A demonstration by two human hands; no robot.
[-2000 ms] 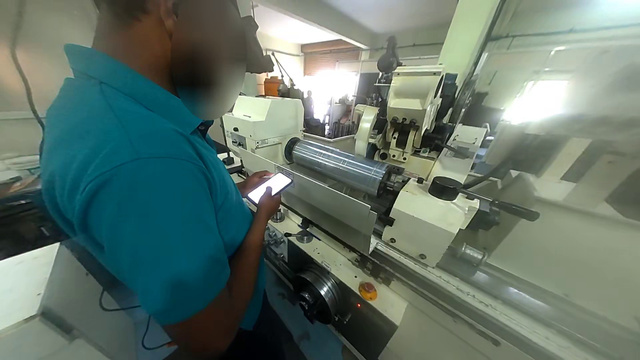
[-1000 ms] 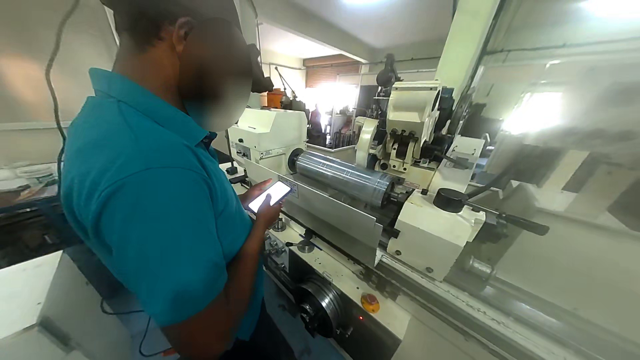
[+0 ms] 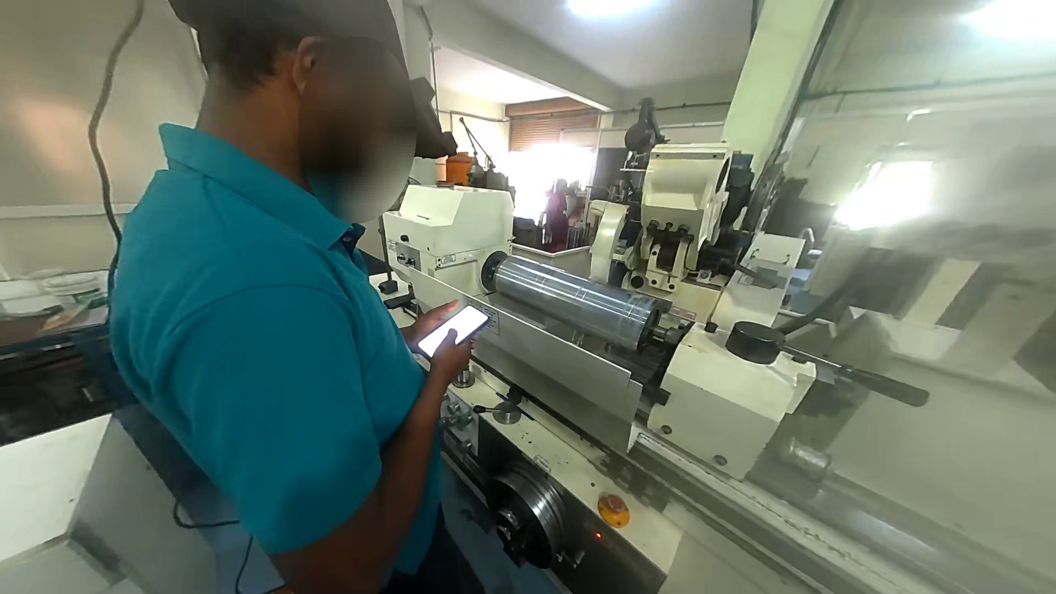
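Observation:
Neither my left hand nor my right hand shows in the head view. A co-worker in a teal polo shirt (image 3: 247,330) stands at the left, holding a smartphone (image 3: 454,330) with a lit screen in both hands. Beyond the phone, a shiny metal cylinder (image 3: 569,301) lies horizontally in a cylindrical grinding machine, between the headstock (image 3: 454,223) and the tailstock (image 3: 726,396). A black knob (image 3: 755,341) and a lever (image 3: 883,384) top the tailstock. Behind the cylinder stands the wheel head (image 3: 685,190).
A sheet-metal guard (image 3: 553,363) runs along the near side of the cylinder. Below it are a handwheel (image 3: 528,511) and an orange-yellow button (image 3: 613,510). A pale cabinet (image 3: 58,487) stands at lower left, with cables (image 3: 206,525) by it. A clear panel (image 3: 949,289) covers the right side.
The view has shifted slightly, so the co-worker appears a little farther right. The co-worker still holds the phone, and the cylinder remains in the machine.

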